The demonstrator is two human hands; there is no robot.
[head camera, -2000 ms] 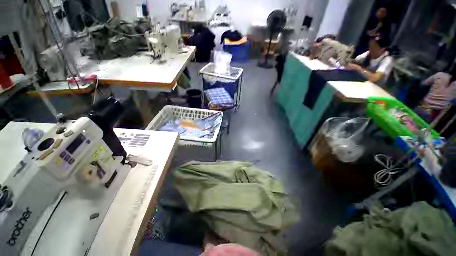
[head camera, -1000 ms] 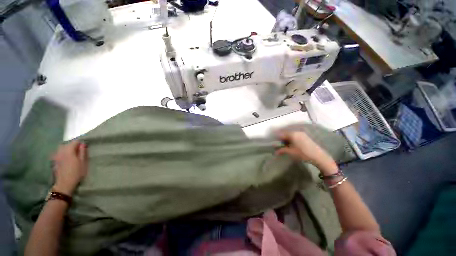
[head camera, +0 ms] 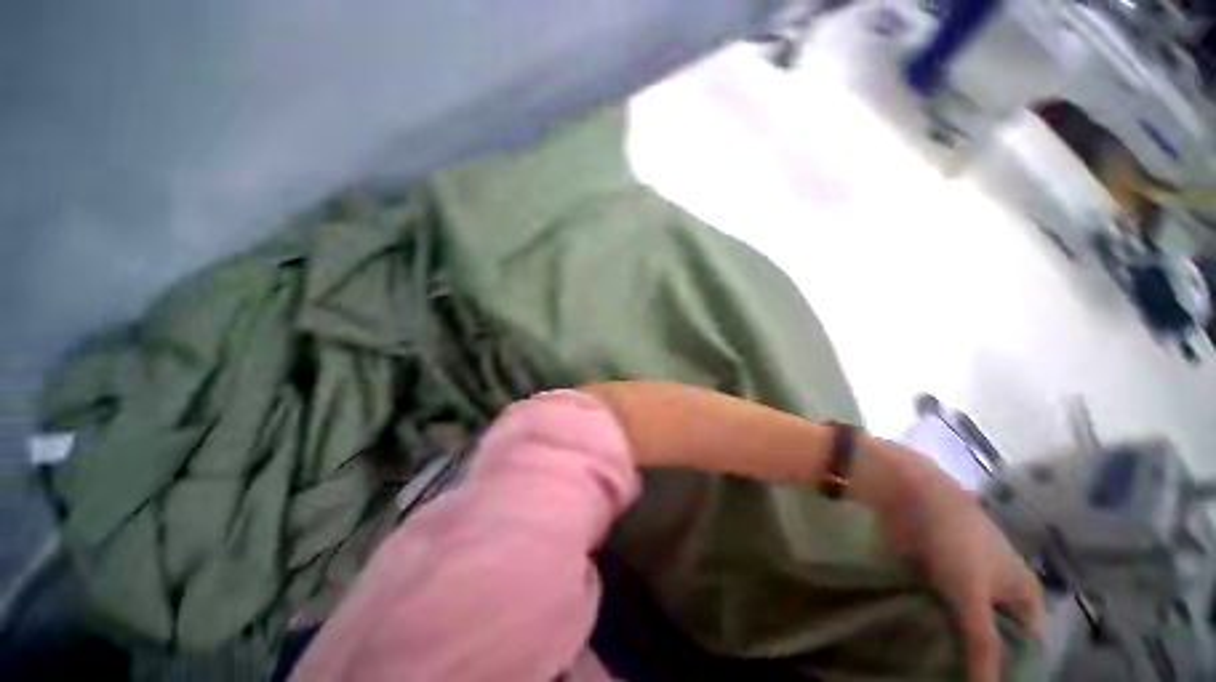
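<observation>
The large green cloth [head camera: 667, 293] lies over the front edge of the white table and hangs down at the left, where it is heaped in folds. My left hand [head camera: 954, 540] is at the lower right, back up, with fingers bent down over the cloth's edge beside the machine head. The fingertips are blurred, and what they pinch is hidden. My right hand is not in view. The sewing machine's head [head camera: 1114, 506] shows blurred at the right edge.
The white machine table [head camera: 787, 173] spreads behind the cloth. Another machine with blue parts [head camera: 1067, 93] stands at the upper right, with a person's hand or arm [head camera: 1134, 180] near it. Grey floor [head camera: 267, 107] shows at the upper left. A small white tag [head camera: 51, 448] is on the heaped cloth.
The view has swung left and tilted. My left hand has moved from the cloth's left part toward the machine head. My right hand has gone out of view.
</observation>
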